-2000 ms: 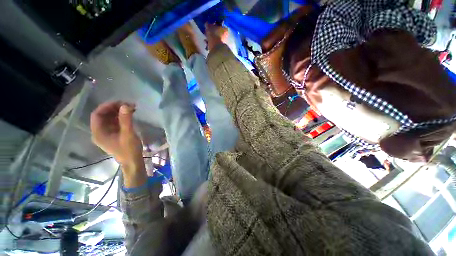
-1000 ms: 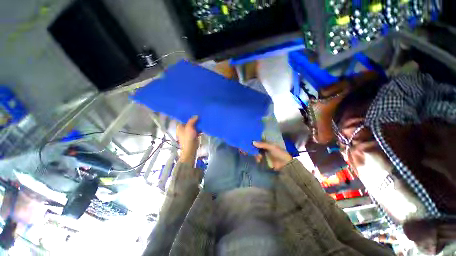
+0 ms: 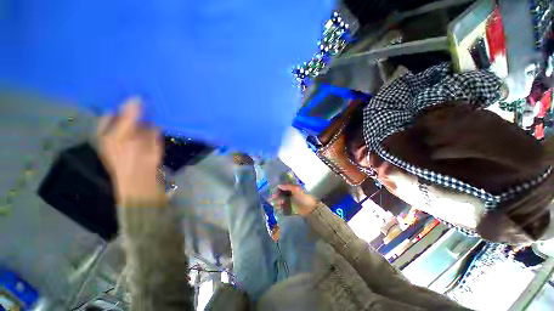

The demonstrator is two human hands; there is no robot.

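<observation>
A plain bright-blue divider sheet [image 3: 200, 54] fills the upper left of the view, close to the camera. My left hand [image 3: 130, 152] is blurred and holds the sheet at its lower edge, fingers against the sheet. My right hand [image 3: 296, 200] is below and right of the sheet, apart from it, with its fingers curled around a small dark block [image 3: 284, 201] that is too blurred to make out well. Part of a populated circuit board [image 3: 328, 45] shows past the sheet's right edge; the sheet hides the rest of that area.
A black box [image 3: 79, 188] stands at the left on the grey floor. A blue stand [image 3: 328, 109] is right of the sheet. A person in a brown garment with checked trim [image 3: 449, 146] is close on the right. Bench frames and a bright work surface [image 3: 486, 273] lie at the lower right.
The blue sheet, held in both hands a second ago, has moved up and left, closer to the camera. My right hand has let go of it; my left hand has moved left with it.
</observation>
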